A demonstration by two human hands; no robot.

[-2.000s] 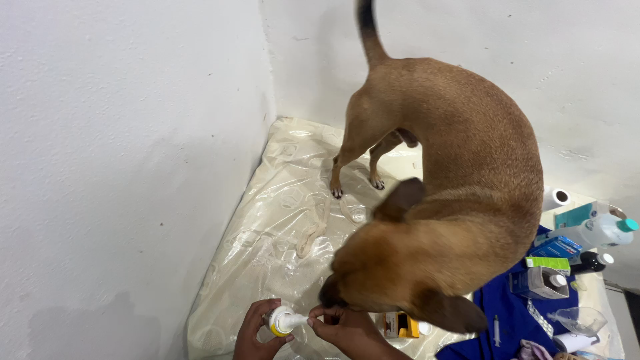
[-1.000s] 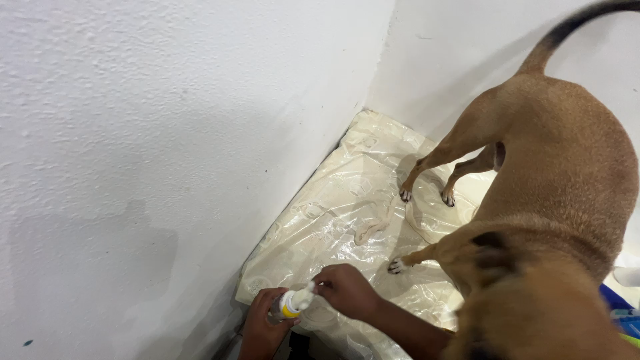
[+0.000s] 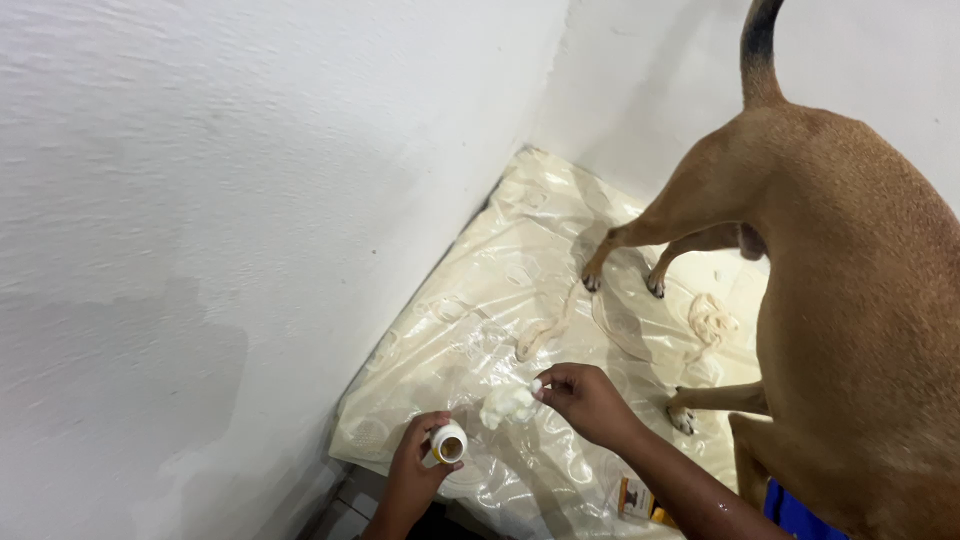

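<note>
My left hand (image 3: 418, 461) grips a small white bottle (image 3: 450, 444) with a yellow band; its mouth is uncovered and faces up. To the right, my right hand (image 3: 581, 397) pinches a small white piece, seemingly cotton, between thumb and fingertips. Just left of those fingertips a clump of white cotton (image 3: 508, 403) lies on the shiny cream plastic-covered surface (image 3: 480, 300). A brown dog (image 3: 840, 262) stands at the right with its rear toward the corner; its head is out of view. One of its paws is near my right forearm.
A long strip of pale cloth (image 3: 547, 330) and a bunched part of cloth (image 3: 711, 319) lie near the dog's feet. A small yellow and white box (image 3: 636, 498) sits below my right forearm. Blue fabric (image 3: 799, 514) shows beneath the dog. White walls (image 3: 262, 187) meet behind the surface.
My right hand has moved away from the bottle, which earlier had white material at its mouth. The dog's head has left the view. The view has shifted.
</note>
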